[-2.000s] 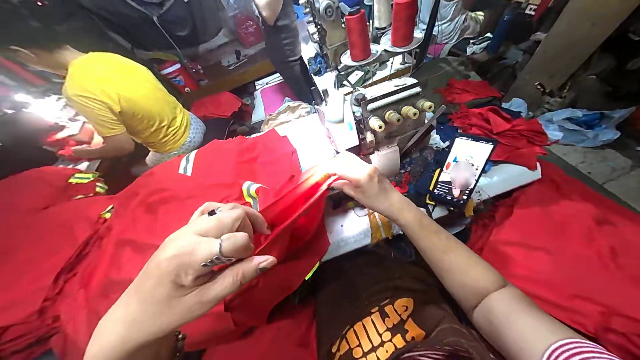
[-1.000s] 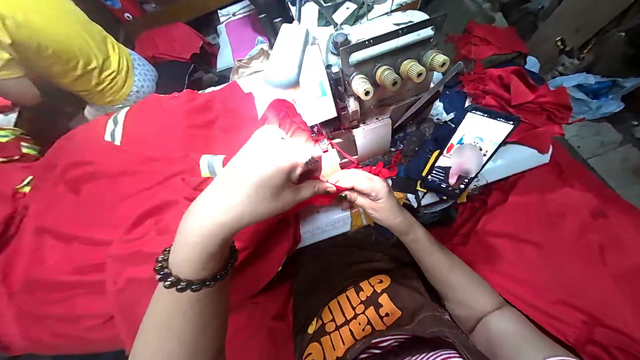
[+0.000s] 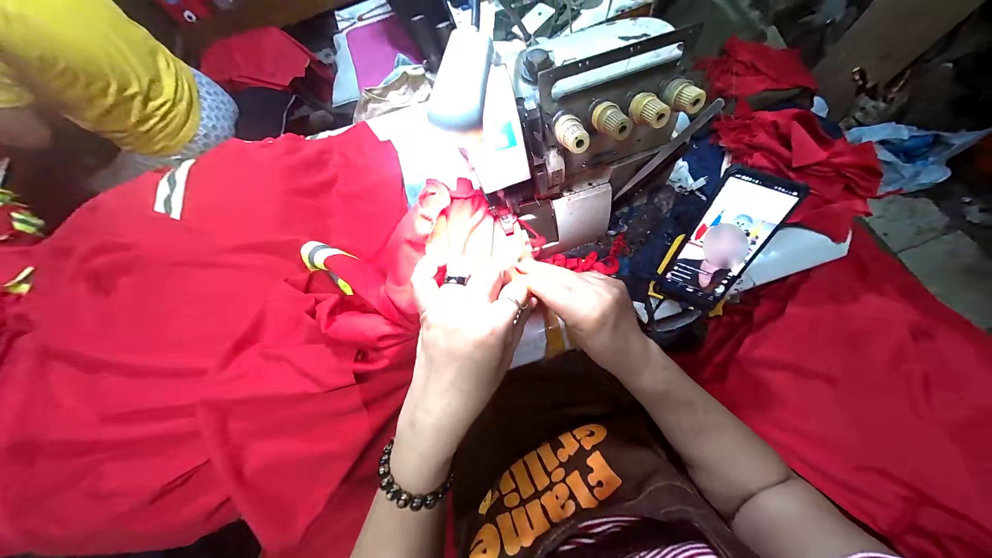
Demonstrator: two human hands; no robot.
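Observation:
Under a bright lamp [image 3: 461, 81], my left hand [image 3: 469, 302] lies on bunched red fabric [image 3: 294, 395], close in front of the needle area of an overlock sewing machine [image 3: 620, 77]. Rings and a beaded bracelet are on this hand and wrist. My right hand [image 3: 585, 306] pinches an edge of the fabric beside the left fingertips; glare and the fingers hide most of that edge. Reflective strips [image 3: 329, 256] show on the spread fabric at the left. Curled red trimmings [image 3: 593, 260] lie just right of the presser foot.
A lit phone [image 3: 732, 236] leans at the right of the machine, near red scraps [image 3: 802, 159] and a pale blue plastic bag [image 3: 918, 159]. More red fabric [image 3: 845, 387] spreads at the lower right. A person in a yellow shirt [image 3: 101, 70] is at the upper left.
My left hand has moved from the fabric at the left to beside the machine's needle area, near my right hand. The view has moved nearer the machine.

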